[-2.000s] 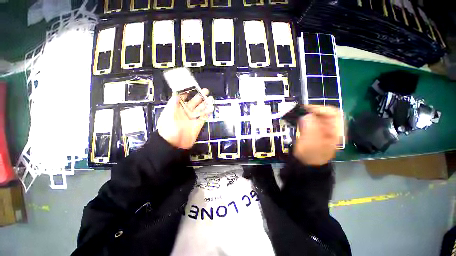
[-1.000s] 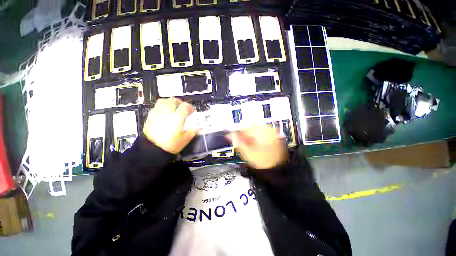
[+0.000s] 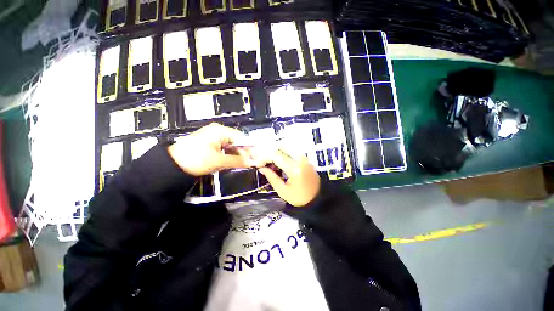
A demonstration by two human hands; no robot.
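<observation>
My left hand point(image 3: 209, 150) and my right hand point(image 3: 296, 177) meet over the front rows of the black blister tray point(image 3: 176, 113). Their fingertips pinch something small and thin that I cannot make out. A white-edged sticker sheet point(image 3: 240, 182) with black rectangles lies under and around my hands, its near edge curved. Phone display assemblies point(image 3: 211, 54) stand in an upright row behind, with a sideways row point(image 3: 217, 104) nearer. My hands and the sheet hide most of the front row.
A bright pile of waste liner frames point(image 3: 61, 133) is at the left. A stack of sticker sheets point(image 3: 373, 100) lies right of the tray. Crumpled film scraps point(image 3: 480, 121) lie on the green mat point(image 3: 419, 97). More black trays point(image 3: 437, 27) are at the back right.
The display held in my left hand two seconds ago is out of it, and the middle sideways slot is filled. My right hand has moved left, to my left fingertips.
</observation>
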